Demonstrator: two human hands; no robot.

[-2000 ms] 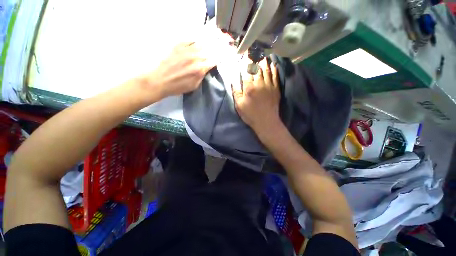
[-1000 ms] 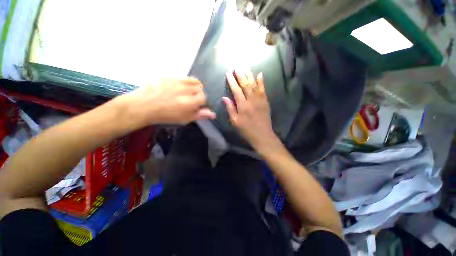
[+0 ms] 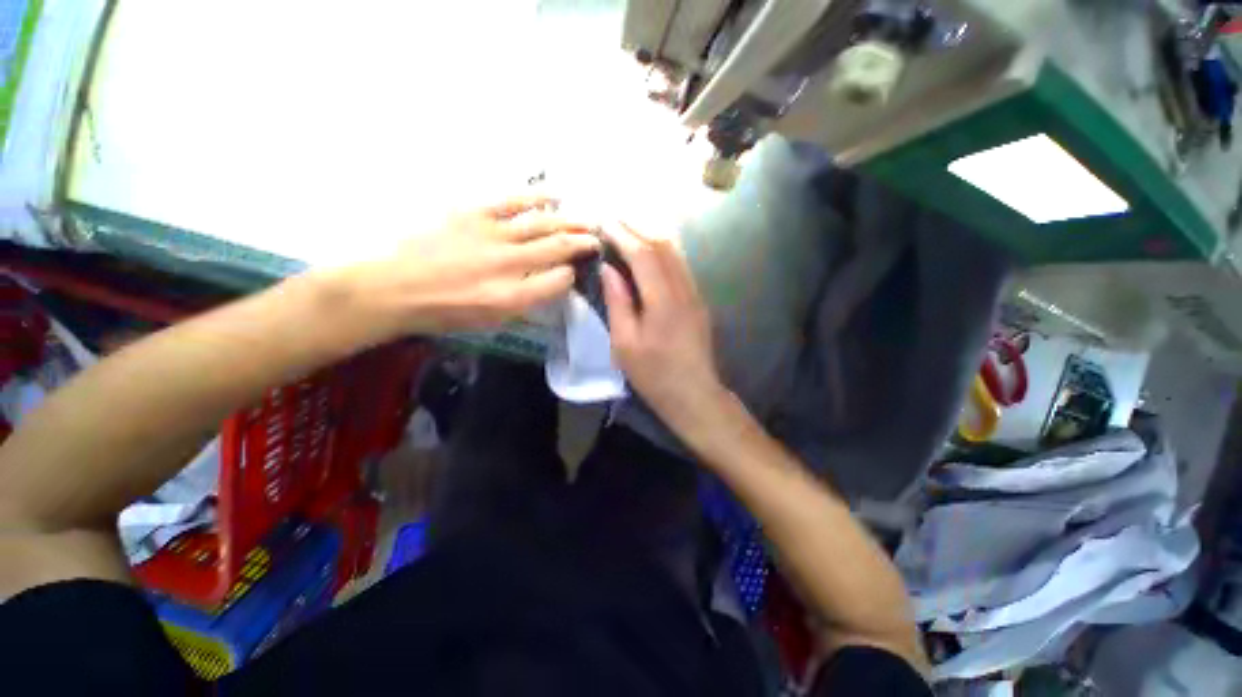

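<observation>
My left hand [image 3: 511, 266] and my right hand [image 3: 657, 320] meet at the table's front edge, fingertips close together on a small grey and white cloth piece [image 3: 586, 354]. Its pale end hangs down between them over the edge. The grey garment panel [image 3: 831, 313] lies to the right of my right hand, below the machine head, and drapes over the table edge. The presser foot area [image 3: 688, 116] of the sewing machine is above my hands, partly lost in glare.
The machine head with green-edged panel [image 3: 1158, 204] fills the upper right. Scissors [image 3: 1001, 381] lie at right, above heaped pale grey pieces [image 3: 1056, 545]. A red plastic basket [image 3: 293, 449] stands at left, with a blue basket [image 3: 293, 586] below it.
My hands have come together at the table edge around the small piece. The grey panel, earlier spread under both hands, now lies to their right.
</observation>
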